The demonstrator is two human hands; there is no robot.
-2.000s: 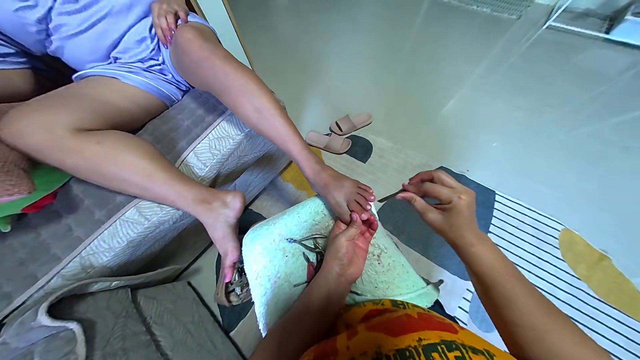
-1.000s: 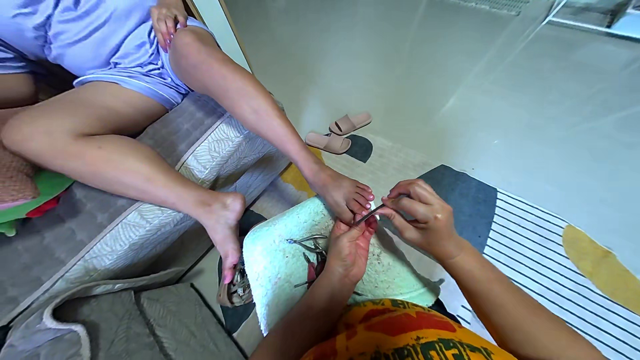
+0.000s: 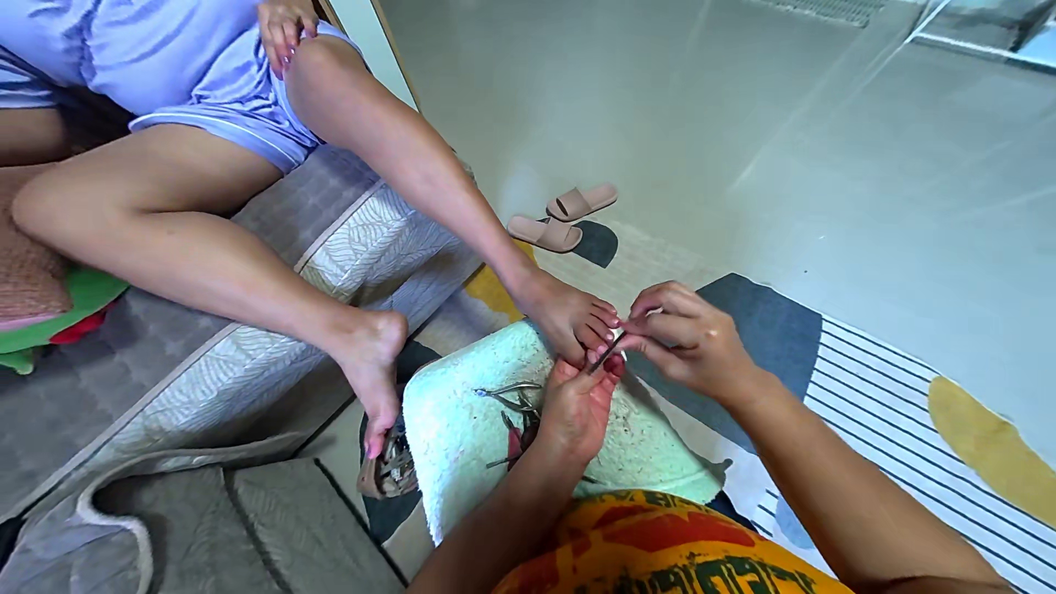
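Another person's foot [image 3: 569, 312] rests on a pale green towel [image 3: 462, 429] over my lap. My left hand [image 3: 580, 408] is at its toes, thumb and fingers against the big toe area. My right hand [image 3: 689, 338] pinches a thin dark tool [image 3: 609, 350], perhaps a nail file, whose far end lies at the toe beside my left fingertips. Metal nippers [image 3: 516, 398] and several other small tools, one with a red part [image 3: 515, 437], lie on the towel left of my left wrist and are partly hidden by it.
The person sits on a grey mattress [image 3: 186, 318], other foot [image 3: 373, 363] hanging over its edge near a sandal [image 3: 388, 474]. Two beige slides [image 3: 546, 234] lie beyond the towel. A patterned rug [image 3: 874, 412] covers floor at right; a grey folded cushion [image 3: 239, 528] is at lower left.
My right hand has moved left to the toes, bringing the thin tool from beside the foot onto the toe. Since one second ago the tool has tilted more steeply. My left hand stays at the toes.
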